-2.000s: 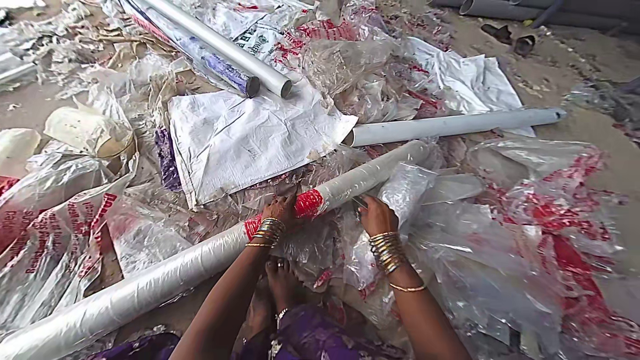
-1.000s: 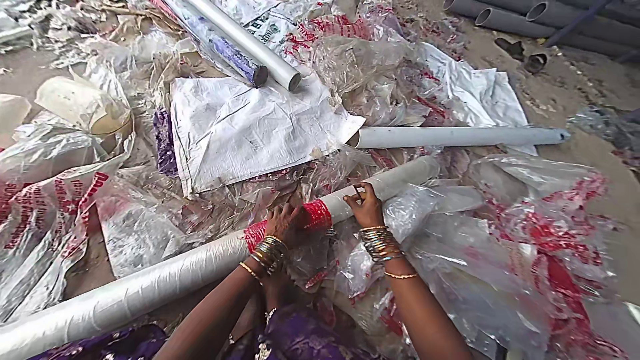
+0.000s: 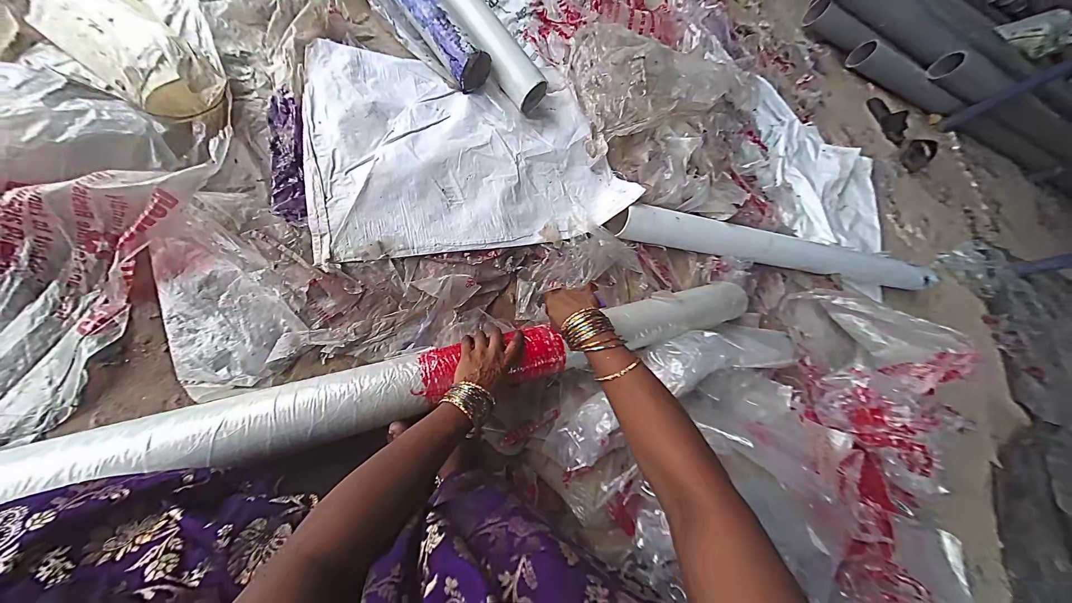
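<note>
A long pale pipe wrapped in glossy plastic film [image 3: 310, 412] slants from the lower left to the middle right, above my lap. Around its middle runs a red band [image 3: 536, 352]. My left hand [image 3: 487, 356] rests on top of this band, fingers spread over the pipe's curve. Just beyond the pipe, to the right of the band, my right hand [image 3: 572, 303] reaches over to crumpled clear plastic film [image 3: 586, 264]; its fingertips are hidden, so its grasp cannot be told. Several gold bangles ring each wrist.
Behind lies a white woven sheet [image 3: 435, 159] with the ends of a white pipe [image 3: 502, 59] and a purple-wrapped roll [image 3: 448, 42] on it. Another pale pipe [image 3: 754, 243] lies at right. Loose plastic film [image 3: 871, 419] covers much ground. Grey pipes [image 3: 913, 50] are stacked at the upper right.
My right hand has moved from the top of the wrapped pipe over to its far side, among the loose film. My left hand stays at the red band. The view has shifted.
</note>
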